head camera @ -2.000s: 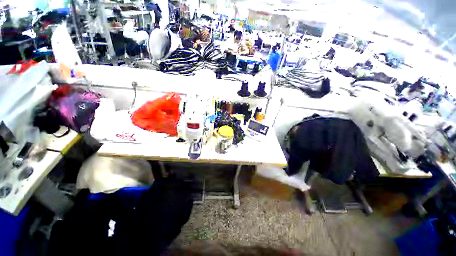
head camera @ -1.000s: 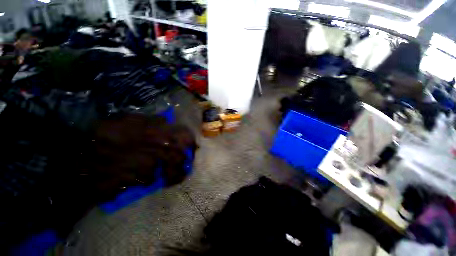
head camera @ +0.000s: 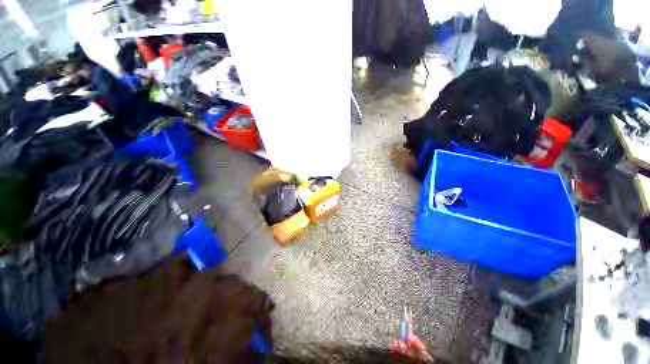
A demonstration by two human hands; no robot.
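My right hand (head camera: 413, 348) shows only as blurred fingertips at the bottom edge, right of centre. The fingers are closed on a small thin object with a bluish body and pointed tips, which looks like thread snips (head camera: 405, 328). It points forward over the speckled floor. My left hand is out of the picture. A large blue crate (head camera: 499, 245) stands ahead on the right, with a small white and dark item (head camera: 449, 197) inside near its left wall.
A large black pile (head camera: 485, 110) lies behind the crate. Two orange-yellow boxes (head camera: 322, 197) sit beside a white pillar (head camera: 296, 85). Brown cloth (head camera: 157, 316) and dark striped garment piles (head camera: 100, 206) fill the left. A white table (head camera: 606, 284) stands at the right edge.
The view has swung left from the sewing tables and moved nearer the pillar and blue crate. The black pile low in front has left the view. My right fingertips now show.
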